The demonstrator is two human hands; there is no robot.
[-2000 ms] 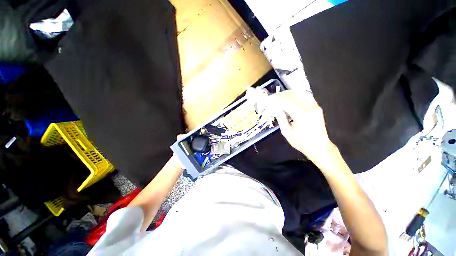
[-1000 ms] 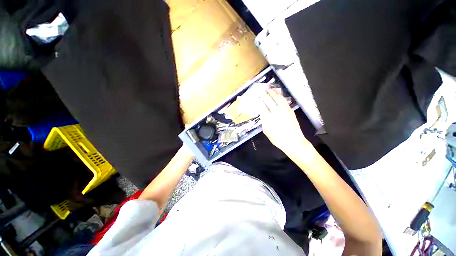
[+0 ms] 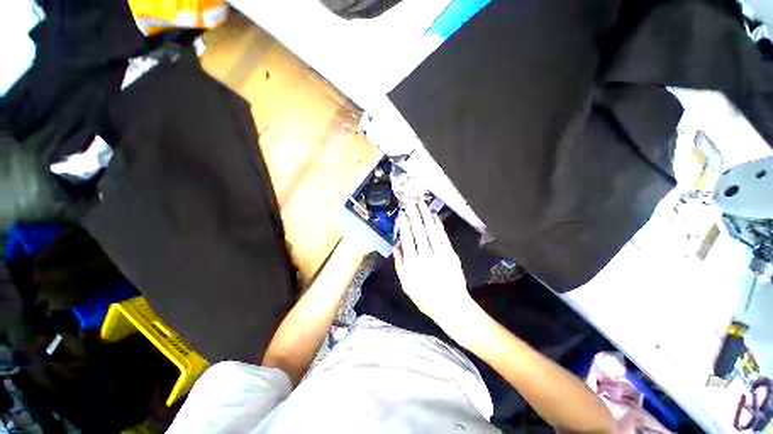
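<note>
A narrow grey drawer (image 3: 369, 230) sits at the table's edge, its far part out of sight under the table and dark cloth. Inside are a round black part (image 3: 378, 195), small blue and metal pieces and pale clear plastic (image 3: 409, 181). My left hand (image 3: 359, 241) is at the drawer's near end, its fingers mostly hidden by the drawer. My right hand (image 3: 426, 257) lies over the drawer's right side, palm down, fingers extended toward the plastic; no held thing shows. A large dark fabric panel (image 3: 517, 127) lies on the white table, right of the drawer.
Another dark panel (image 3: 191, 203) hangs at left over a tan board (image 3: 292, 127). A yellow crate (image 3: 157, 337) stands lower left. At right are the machine head (image 3: 750, 193), a screwdriver (image 3: 731, 347) and red-handled scissors (image 3: 752, 405). Dark cloth covers part of my lap.
The drawer has gone further in under the table, so less of it shows. My left hand has moved with it. My right hand has moved back toward its near end. The view has shifted.
</note>
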